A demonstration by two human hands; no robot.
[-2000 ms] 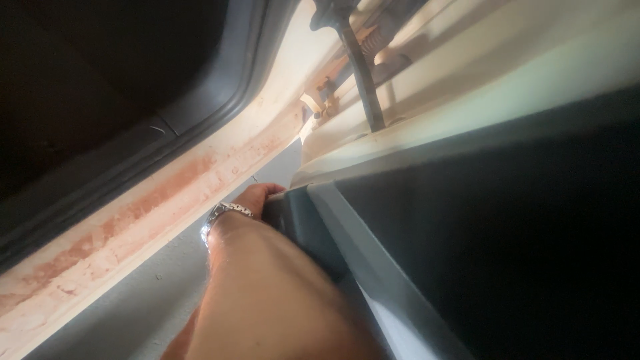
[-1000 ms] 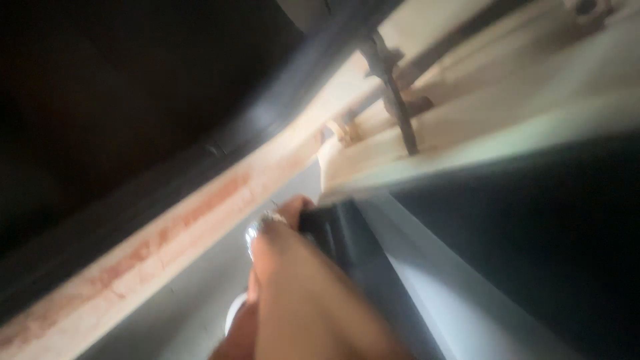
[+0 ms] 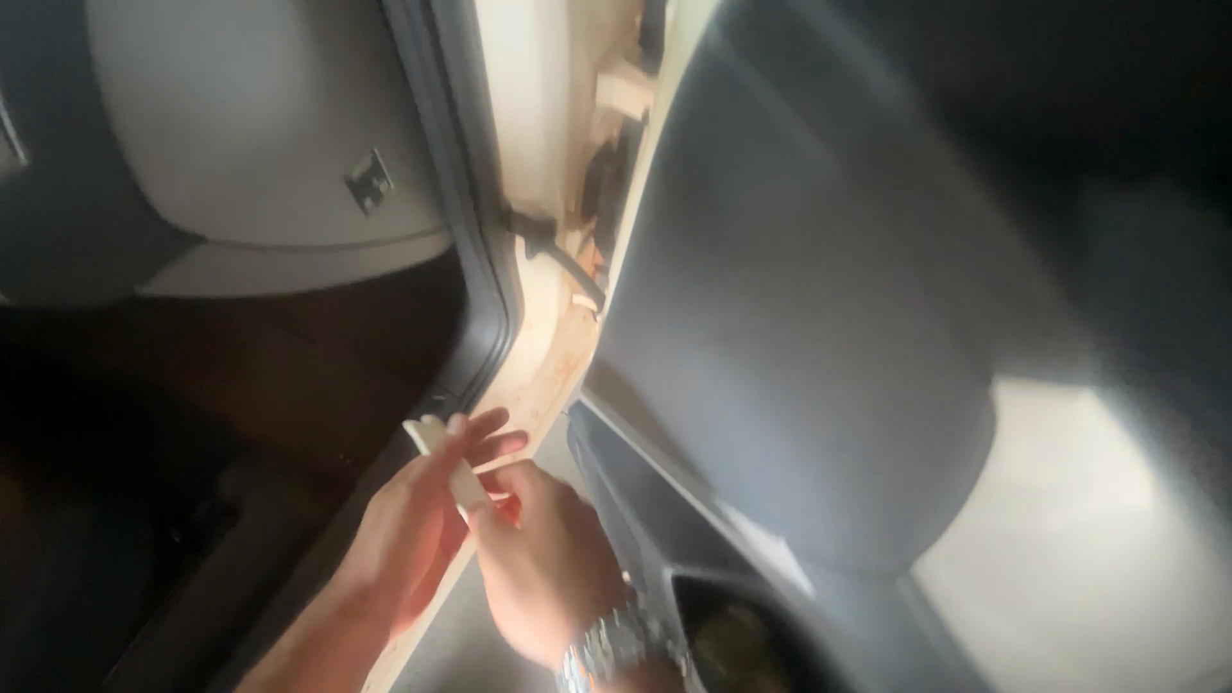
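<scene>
A flat, pale strip (image 3: pixel 462 481), its material unclear, lies between my two hands above the car's door sill (image 3: pixel 525 409). My left hand (image 3: pixel 419 515) has its thumb against the strip's upper part, and some of its fingers stretch out to the right. Lower down, my right hand (image 3: pixel 539 553) grips the strip's near end between thumb and curled fingers. A metal-banded watch or bracelet (image 3: pixel 616 650) is on the right wrist. Motion blur hides the finer detail of the fingertips.
The open car door's dark inner panel (image 3: pixel 799 366) fills the right side. A door check strap (image 3: pixel 577 274) joins door and body. Black rubber weatherstrip (image 3: pixel 491 308) edges the opening at the left, beside a light grey trim panel (image 3: pixel 279 135). The door pocket (image 3: pixel 731 635) is low down.
One hand was at the door's lower edge before; now both hands are together at the pale strip. The view has swung strongly, showing more of the door and the interior.
</scene>
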